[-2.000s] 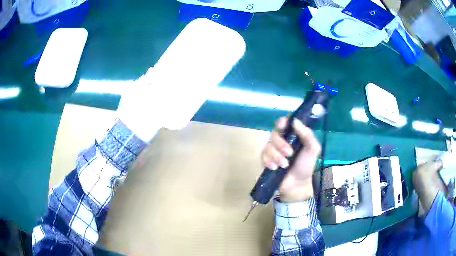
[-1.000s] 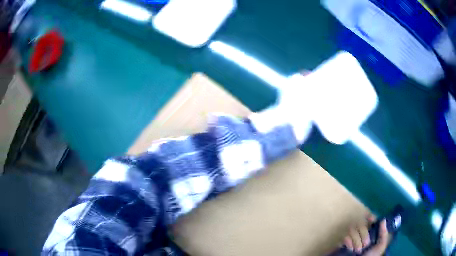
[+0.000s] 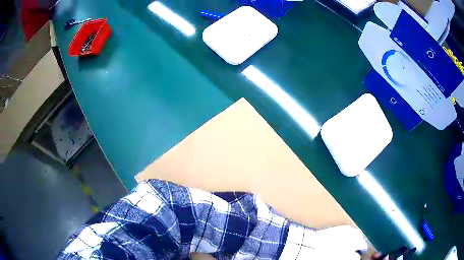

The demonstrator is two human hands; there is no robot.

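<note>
A white router unit (image 3: 357, 134) lies on the green bench right of centre, just beyond the cardboard pad (image 3: 239, 152). My left hand (image 3: 333, 242), in a white glove, is low at the right over the pad's edge, nearer to me than the router and apart from it. Its fingers blur together, so its grip is unclear. My right hand (image 3: 375, 255) shows only as bare fingertips at the bottom edge, against the black electric screwdriver (image 3: 399, 253), which is mostly cut off.
Another white unit (image 3: 240, 34) lies farther back. A red tray (image 3: 90, 37) with small dark items stands at the bench's far left end. Blue and white cartons (image 3: 407, 76) are at the upper right. A small blue-handled tool (image 3: 427, 230) lies at the right. A cardboard box (image 3: 30, 114) is beside the bench.
My left hand has let go of the white unit, which now lies on the bench, and has drawn back towards me. The view has turned left, bringing the red tray in.
</note>
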